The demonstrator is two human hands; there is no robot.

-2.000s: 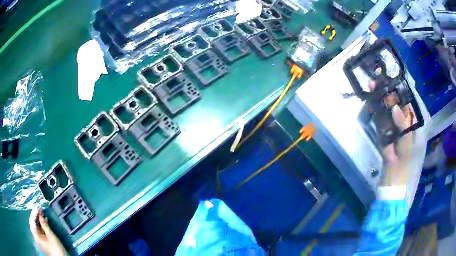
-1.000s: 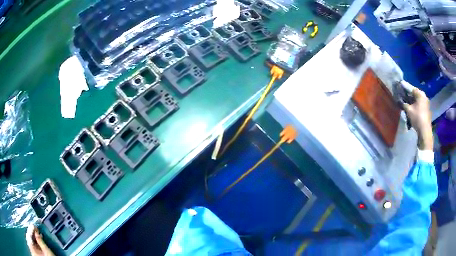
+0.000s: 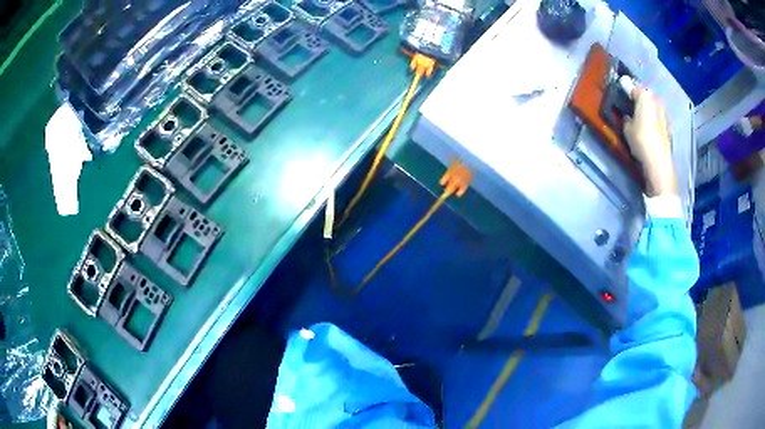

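Observation:
My right hand [image 3: 654, 138] is over the orange-brown fixture [image 3: 590, 88] on top of the white machine. Its fingers are on a small dark piece [image 3: 619, 102] that lies against the block; the fingers hide part of it. A pale spot shows at the fingertips. My left hand [image 3: 57, 418] is cut off at the bottom left edge, beside the nearest dark grey housing [image 3: 85, 390]; only a sliver shows. More two-part housings [image 3: 157, 225] lie in a row along the green bench.
The white machine [image 3: 495, 126] has a red-lit button and a dark round lump [image 3: 562, 18] on top. Orange connectors with cables [image 3: 455, 178] hang at the bench edge. Bagged black panels [image 3: 126, 59] and a white piece [image 3: 65, 159] lie on the bench. A cardboard box [image 3: 720, 335] stands lower right.
My right hand has moved from the fixture's far right side onto the block with the dark piece. The view has shifted, so my left hand is now mostly out of frame.

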